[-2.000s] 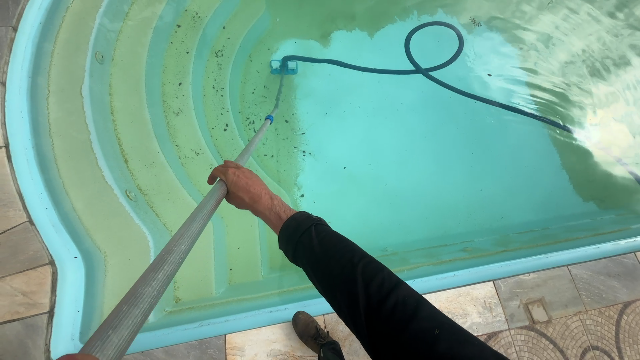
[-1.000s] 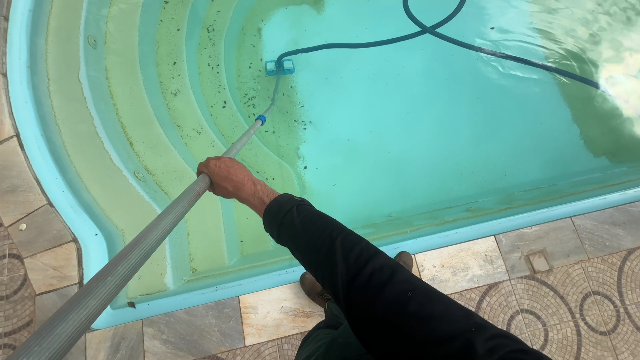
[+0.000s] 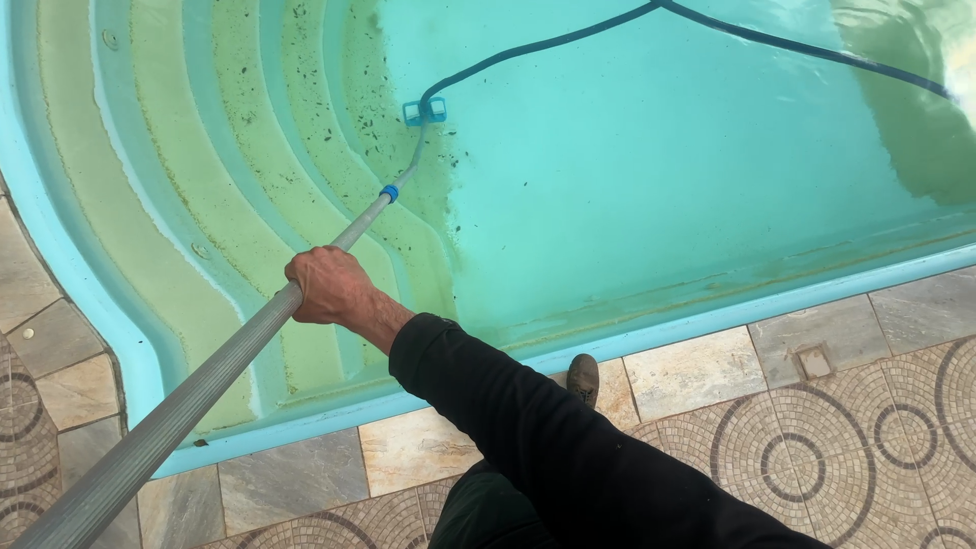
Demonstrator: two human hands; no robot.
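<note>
My right hand (image 3: 332, 286), in a dark sleeve, is closed around a grey ribbed telescopic pole (image 3: 175, 393), near the joint with its thinner section. The pole slants from the lower left corner up to a blue collar (image 3: 390, 193) and on into the water. At its far end a blue pool vacuum head (image 3: 425, 111) with pale pads lies under water, where a green, speckled part of the floor meets the light blue part. A dark blue hose (image 3: 534, 47) runs from the head to the upper right. My left hand is not in view.
Curved, greenish pool steps (image 3: 179, 164) with dark specks lie left of the head. The light blue pool rim (image 3: 686, 305) borders stone slabs (image 3: 698, 374) and patterned paving (image 3: 808, 457). A brown shoe (image 3: 583, 377) stands by the rim. Green floor shows at the upper right.
A sliver of my left hand on the pole at the lower left edge, seen two seconds ago, is out of view. The view has shifted; the hose's loop is now mostly beyond the top edge.
</note>
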